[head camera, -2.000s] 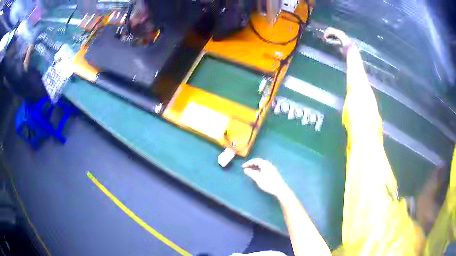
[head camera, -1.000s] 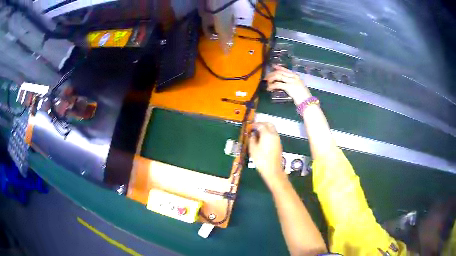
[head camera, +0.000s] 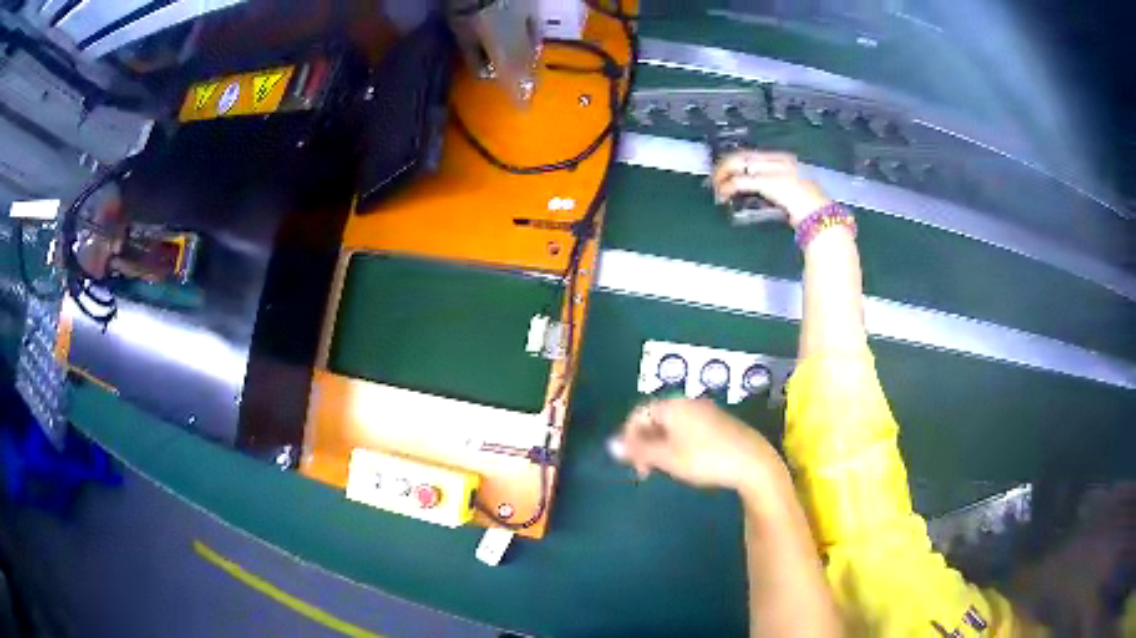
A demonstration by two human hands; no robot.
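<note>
My right hand, with a bracelet and yellow sleeve, grips a dark strip over the green conveyor lane. The strip shows above and below my fingers; the rest is hidden. My left hand is low over the bench, right of the orange plate. Its fingers are bent and blurred, with a small pale spot at the tips; I cannot tell whether it holds anything. A white strip with round dark-ringed units lies on the bench just above it.
A bench machine on an orange plate stands left, with a yellow button box, cables and black covers. Silver rails border the conveyor, which carries toothed strips. Dark hair shows at lower right.
Since the last earlier frame, the view has shifted. My right hand has moved right with the dark strip. My left hand has come down from the orange plate's edge, leaving the white strip more exposed.
</note>
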